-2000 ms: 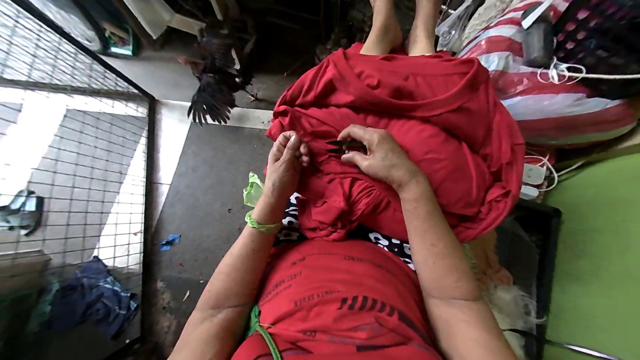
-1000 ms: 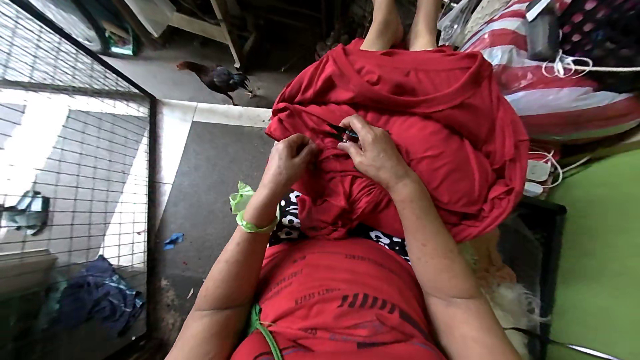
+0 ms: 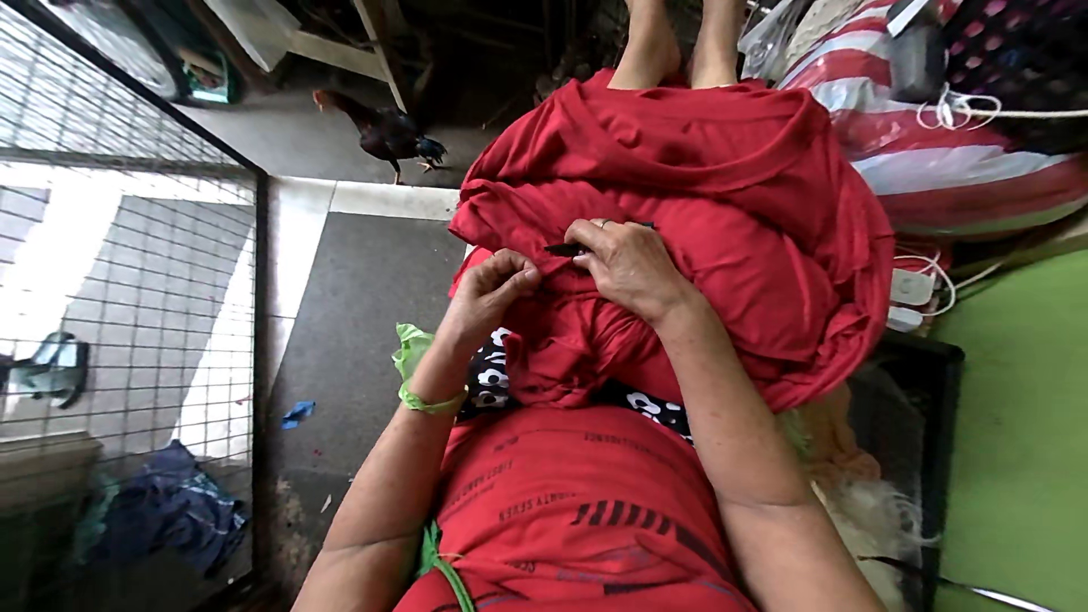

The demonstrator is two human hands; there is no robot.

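Observation:
A large red cloth garment (image 3: 722, 221) lies bunched over my lap, its far part reaching my bare shins. At its left part, my left hand (image 3: 497, 285) pinches a bit of the fabric between thumb and fingers. A light green plastic strip (image 3: 433, 404) is tied around that wrist. Just to the right, my right hand (image 3: 625, 259), with a ring on one finger, is closed around a small dark tool (image 3: 563, 250). Its dark pointed end faces my left hand; most of it is hidden in the palm, so its kind is unclear.
A wire mesh panel (image 3: 127, 255) stands at left. A chicken (image 3: 382, 132) stands on the floor beyond the cloth. At right are a red-and-white striped bag (image 3: 935, 161), a power strip with white cords (image 3: 911, 287), a black crate (image 3: 943, 408) and a green surface (image 3: 1011, 425).
The chicken has turned from a blurred, spread-winged pose to standing and facing left. My hands have shifted slightly over the red cloth; the dark tool stays in my right hand.

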